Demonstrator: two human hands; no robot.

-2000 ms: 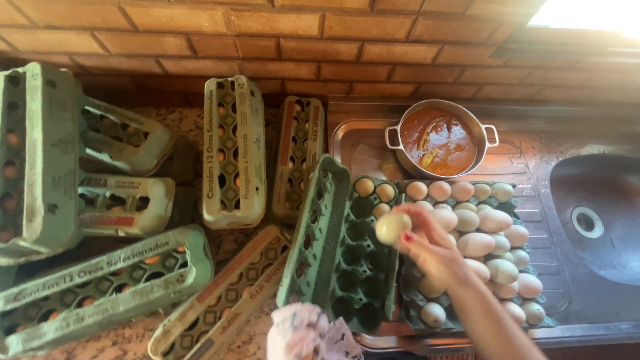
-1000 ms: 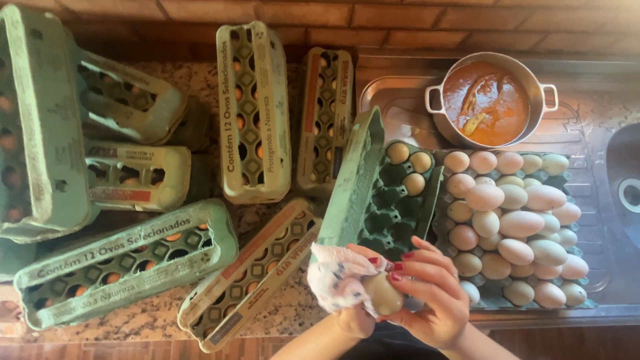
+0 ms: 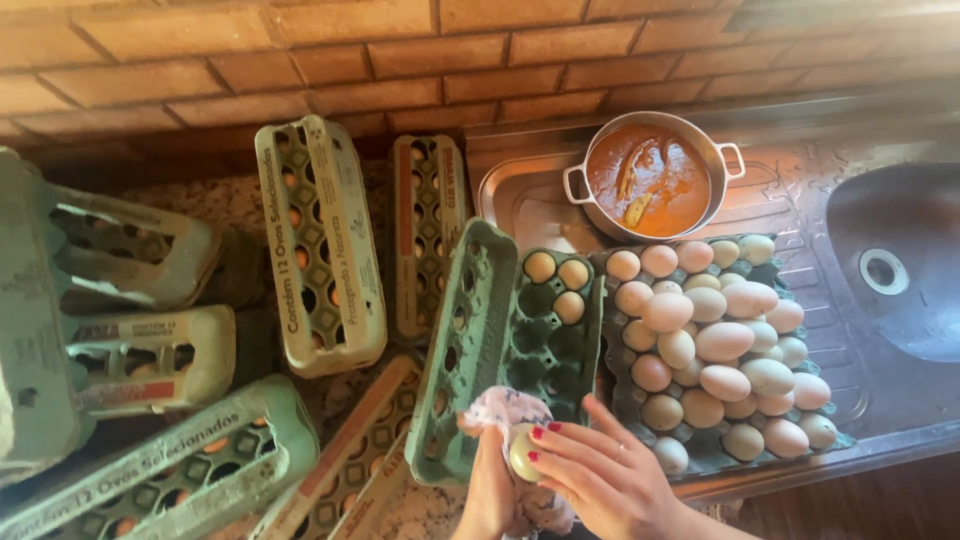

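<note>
A pale greenish egg (image 3: 527,452) is between my hands, below the open green egg carton (image 3: 469,330). My left hand (image 3: 489,480) holds a pink patterned cloth (image 3: 510,405) against the egg's left side. The fingers of my right hand (image 3: 600,472), with red nails and a ring, rest on the egg's right side. Three eggs (image 3: 568,307) sit in the upper cups of the carton; its lid is folded back to the left. To the right, a grey-green pulp tray (image 3: 619,360) bears many pinkish, cream and greenish eggs (image 3: 724,342), some piled on top of others.
Several closed egg cartons (image 3: 352,255) stand on the speckled stone counter (image 3: 225,187) at left, some stacked. A two-handled metal pot (image 3: 592,202) of reddish-orange liquid stands on the steel drainboard (image 3: 517,195). The sink basin (image 3: 915,225) lies at right, below a brick wall (image 3: 442,60).
Two seconds ago my right hand held a pale egg over the carton; now the egg is lower, between both hands and against the cloth. The view has shifted.
</note>
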